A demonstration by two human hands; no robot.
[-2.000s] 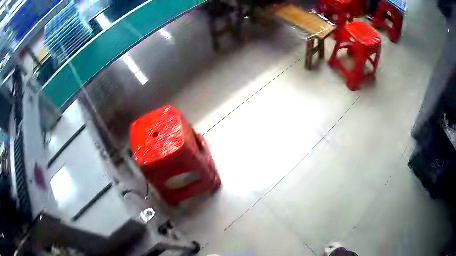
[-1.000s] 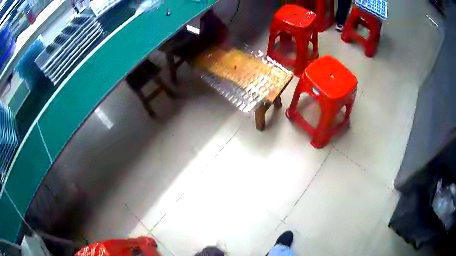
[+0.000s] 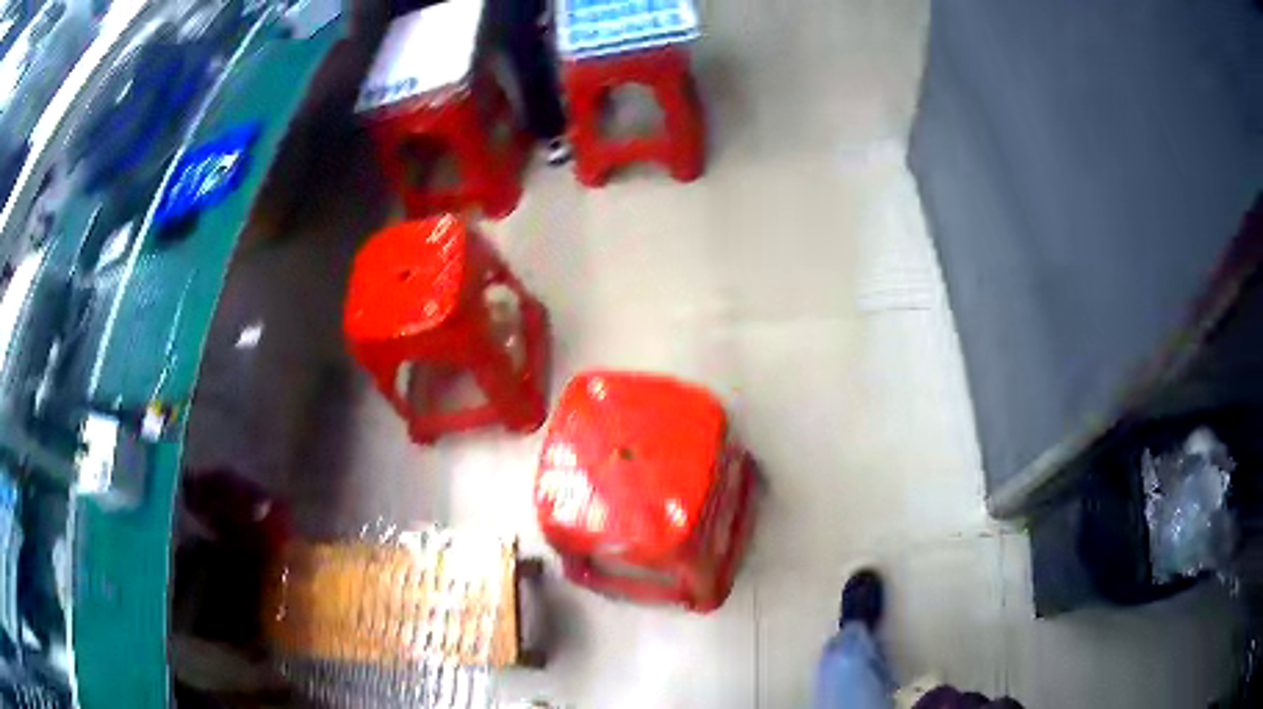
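Note:
No work object shows in a hand. A small off-white patch beside a dark purple shape at the bottom edge may be my right hand (image 3: 911,690) and sleeve; it is cut off, so its fingers cannot be made out. My left hand is out of the picture. Nearest in front are a red plastic stool (image 3: 630,464) and, at its lower left, a low wooden bench (image 3: 395,603) with clear ribbed blister trays on and beside it. A second red stool (image 3: 413,281) stands farther off, up and left.
The green-topped bench (image 3: 125,554) runs along the left, with a blue tray (image 3: 205,173) and small white box (image 3: 111,460). Farther red stools hold a white board (image 3: 427,53) and blue-white tray (image 3: 626,24). A grey covered machine (image 3: 1067,222) and clear bag (image 3: 1191,506) are right. A shoe (image 3: 862,596) shows below.
The view has moved forward along the aisle and turned. The stools and wooden bench have shifted left and down, nearer to me, and the grey machine fills more of the right side.

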